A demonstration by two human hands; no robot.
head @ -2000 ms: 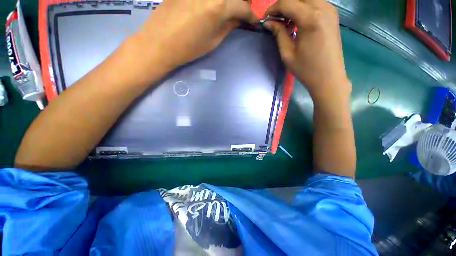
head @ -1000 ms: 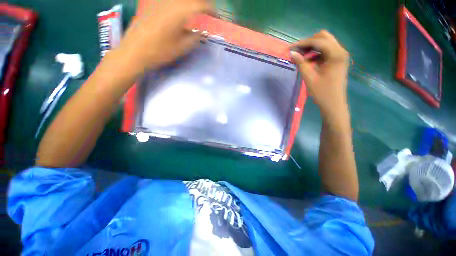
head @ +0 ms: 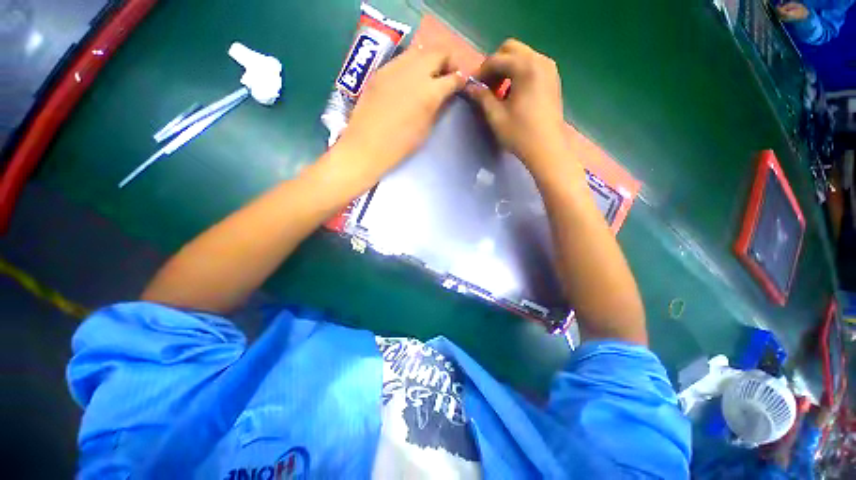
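Observation:
The shiny dark grey panel (head: 450,220) lies in its orange-red tray (head: 601,161) in front of me. My left hand (head: 404,105) and my right hand (head: 522,94) meet at the panel's far left corner. The fingertips of both hands pinch something tiny there; what it is cannot be made out. The silver glue tube (head: 361,64) with a black and red label lies beside the tray, partly behind my left hand.
A crumpled white wad (head: 258,73) with thin pale tweezers (head: 192,127) lies at left. Another red tray (head: 80,80) is at far left. A trayed panel (head: 773,228), a rubber band (head: 677,307), a white fan (head: 758,408) and a blue box (head: 762,350) are at right. A person's hand (head: 793,11) shows top right.
The view has turned and shifted. My right hand has moved left along the panel's far edge and is now close beside my left hand at the far left corner.

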